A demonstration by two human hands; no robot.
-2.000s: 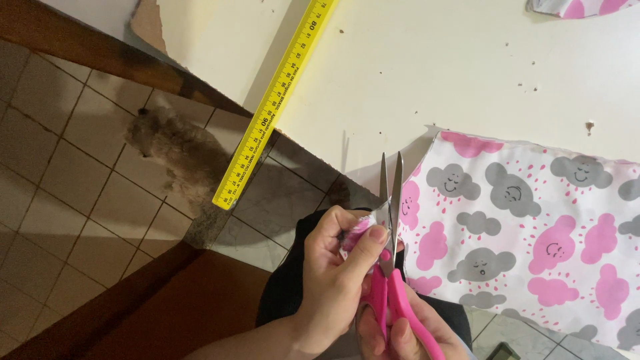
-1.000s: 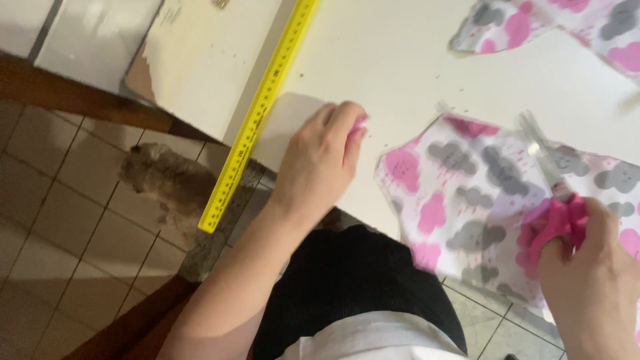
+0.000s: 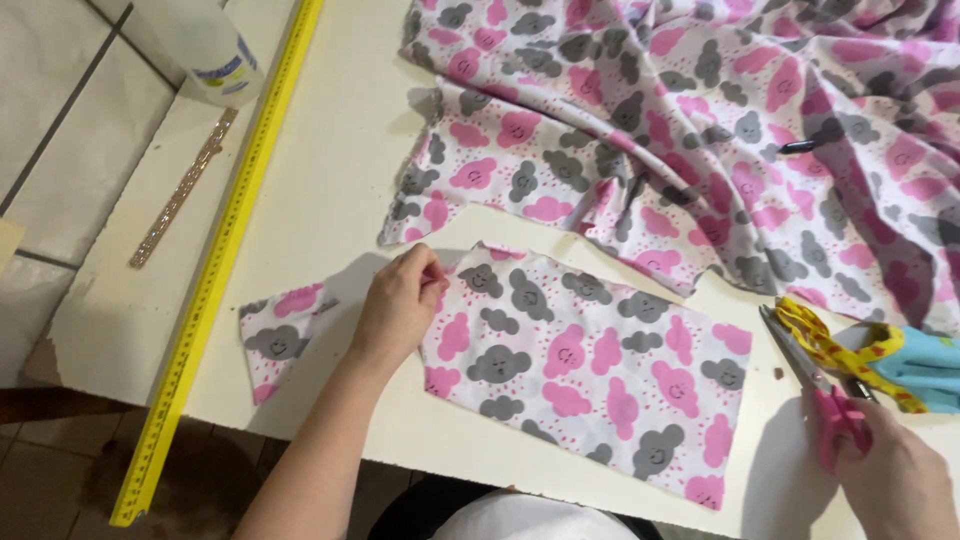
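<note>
A cut piece of white cotton-like fabric printed with pink and grey clouds lies flat on the white table. My left hand pinches its upper left corner between thumb and fingers. At the right, my right hand has its fingers at the pink handles of a pair of scissors, whose blades point up and left, nearly closed, beside yellow-trimmed blue fabric. A small scrap of the cloud fabric lies left of my left hand. The large rumpled cloud fabric spreads behind the cut piece.
A yellow measuring ruler runs along the table's left side, its end past the edge. Beyond it are a glittery strip and a plastic bottle. Blue fabric with yellow trim lies at right. A small dark object rests on the large fabric.
The scissors, earlier upright at my left hand, are now at the far right with my right hand. My left hand has come to the cut piece's corner. The view has shifted.
</note>
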